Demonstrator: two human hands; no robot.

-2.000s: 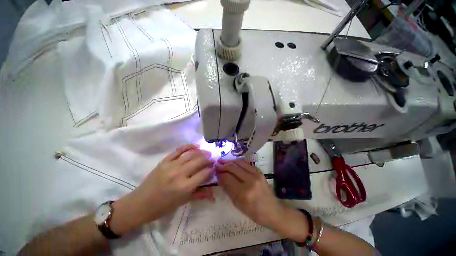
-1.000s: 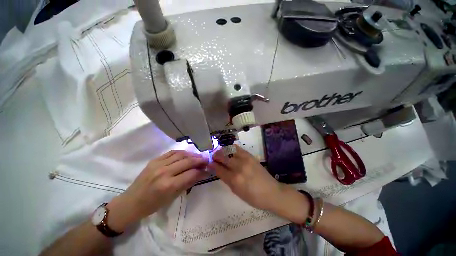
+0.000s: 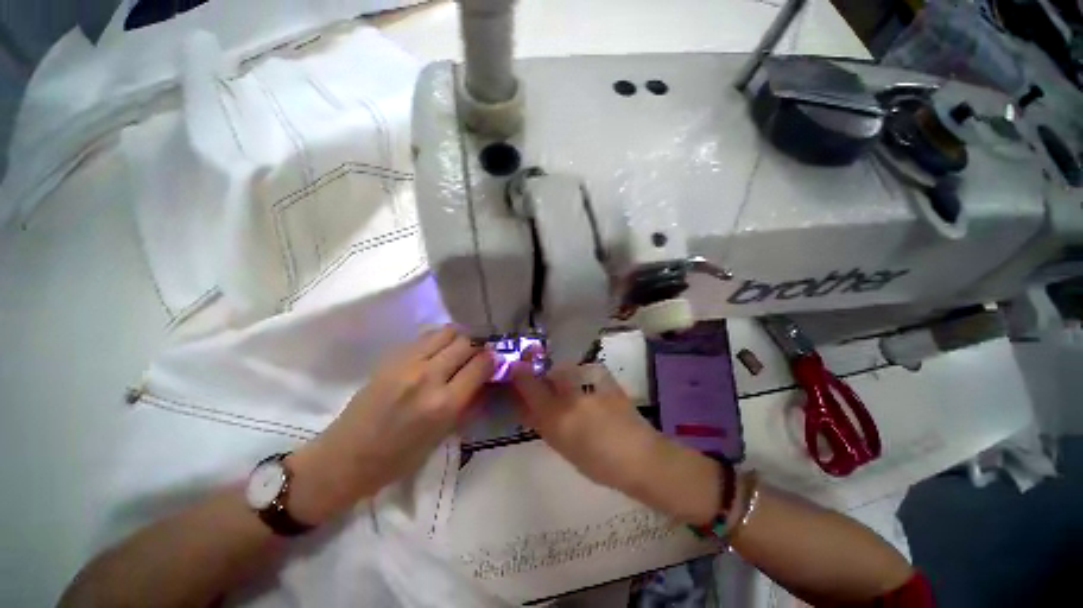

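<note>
A white garment piece with dark double topstitching lies spread left of the sewing machine head and under my left hand. My left hand, with a watch on the wrist, presses its fingertips on the cloth at the lit needle area. My right hand, with bracelets on the wrist, meets it there from the right, fingers bent together. The cloth edge between the fingertips is mostly hidden by my fingers and glare, as are the presser foot and needle.
A smartphone with a purple screen lies right of my right hand. A small brown tab and red-handled shears lie farther right. A printed ruler scale runs along the table's front. Another white layered cloth lies at the back left.
The view shifted left and back, so the machine sits differently in the picture. The phone screen has turned brighter purple. Both hands remain at the needle, with slightly changed finger positions.
</note>
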